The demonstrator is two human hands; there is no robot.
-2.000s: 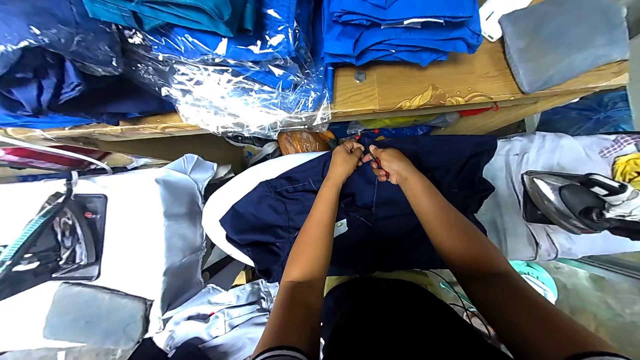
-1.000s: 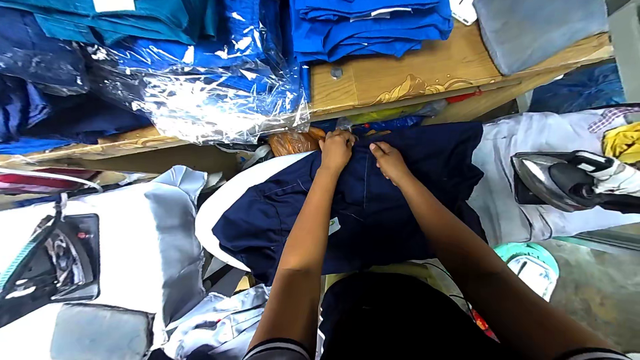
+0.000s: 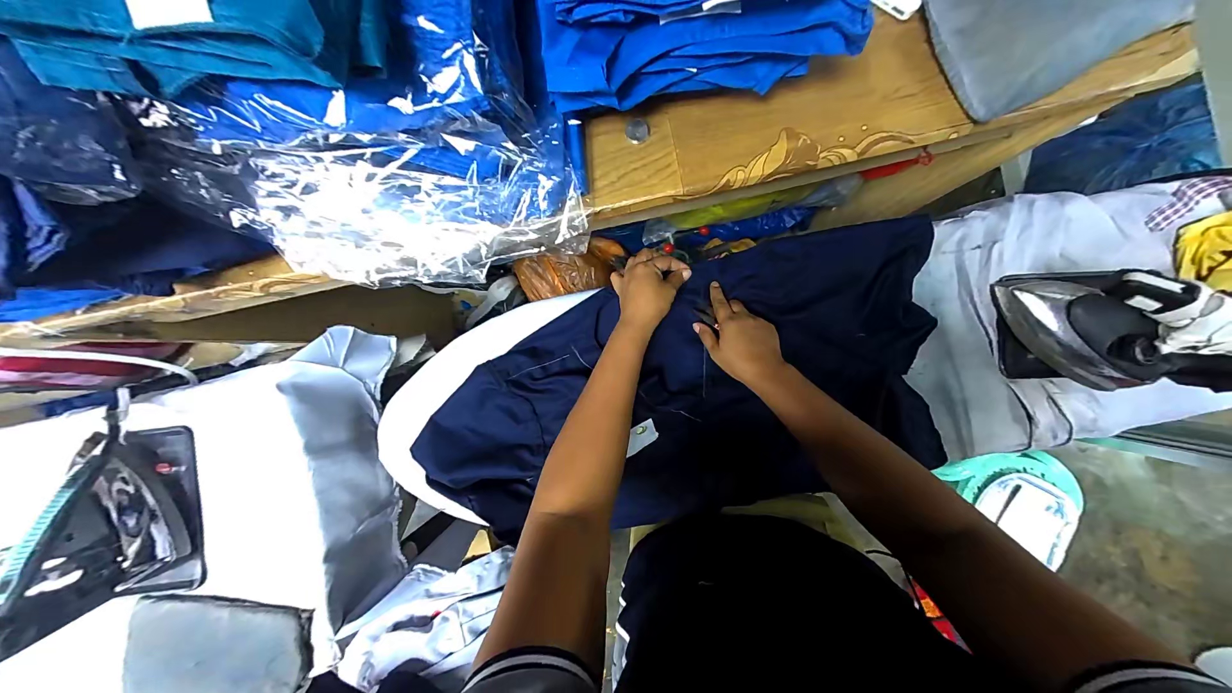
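Observation:
A navy blue garment (image 3: 770, 423) with pale stitch or chalk lines and a small white tag (image 3: 642, 437) lies spread over the rounded white ironing board (image 3: 423, 423). At the garment's far edge my left hand (image 3: 651, 284) has its fingers closed on something at the cloth, seemingly a small dark object too small to name. My right hand (image 3: 739, 337) rests on the navy cloth just to the right, index finger stretched forward, with something small and dark partly hidden under its fingers. The two hands are apart.
Electric irons stand at the right (image 3: 1078, 327) and left (image 3: 144, 510) on padded surfaces. Beyond the garment runs a wooden table (image 3: 751, 144) with folded blue clothes (image 3: 693, 48) and plastic-wrapped garments (image 3: 385, 183). A green basin (image 3: 1039, 472) is at lower right.
Two seconds ago both hands were together at the garment's far edge; they are now apart, the right one lying on the cloth with its index finger extended.

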